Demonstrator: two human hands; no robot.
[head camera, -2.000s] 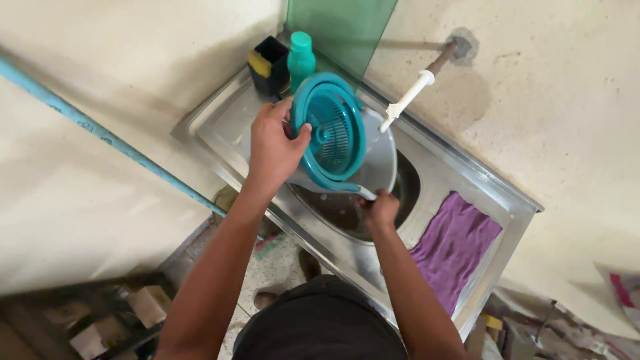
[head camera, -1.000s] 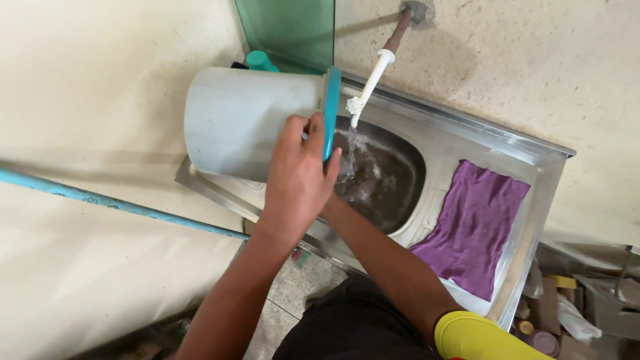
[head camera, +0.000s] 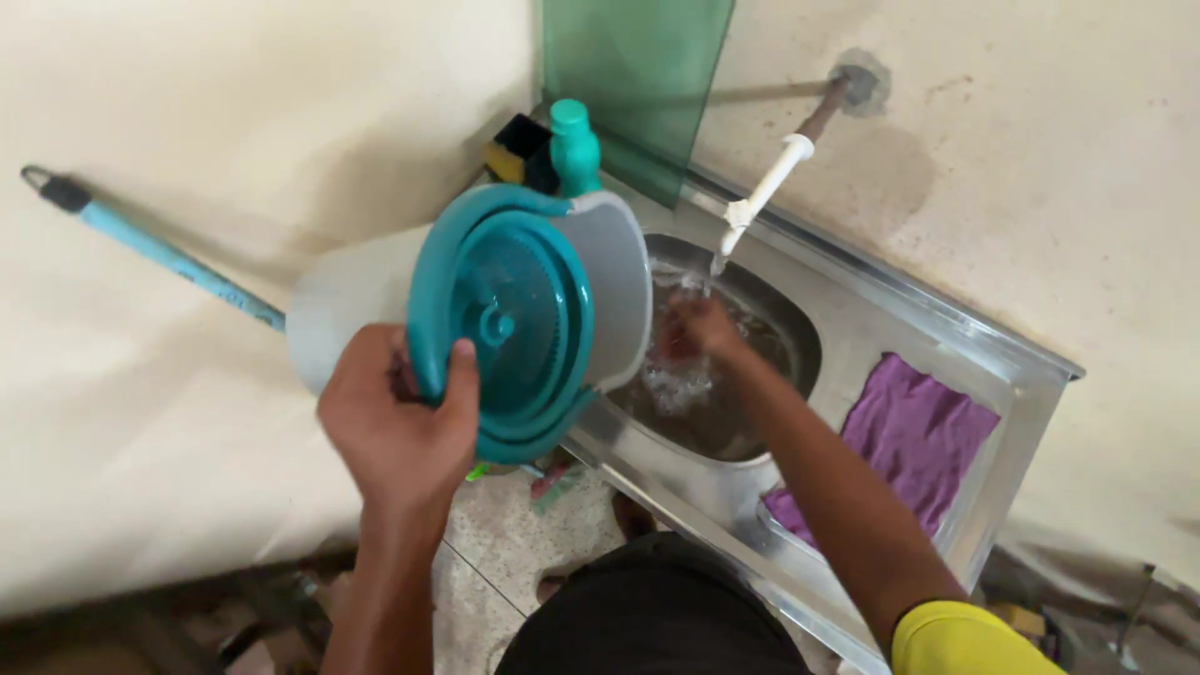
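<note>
A grey plastic mop bucket (head camera: 356, 291) with a teal spinner basket (head camera: 502, 323) in its mouth is tipped on its side at the left end of the sink counter. My left hand (head camera: 403, 412) grips the bucket's teal rim. My right hand (head camera: 694, 328) is in the steel sink basin (head camera: 806, 347), at or in the dark, foamy water; its fingers are blurred, so whether it holds anything cannot be told. Just above it, a thin stream runs from the white plastic tap (head camera: 764, 197).
A purple cloth (head camera: 923, 436) lies on the drainboard. A green bottle (head camera: 574, 145) and a black holder with a yellow sponge (head camera: 520, 155) stand in the back corner. A blue pole (head camera: 178, 262) leans by the left wall. A green glass panel (head camera: 628, 84) stands behind.
The bucket's mouth has turned back toward the camera, showing the basket that was hidden one second ago. My right hand, mostly hidden then, is now seen in the basin.
</note>
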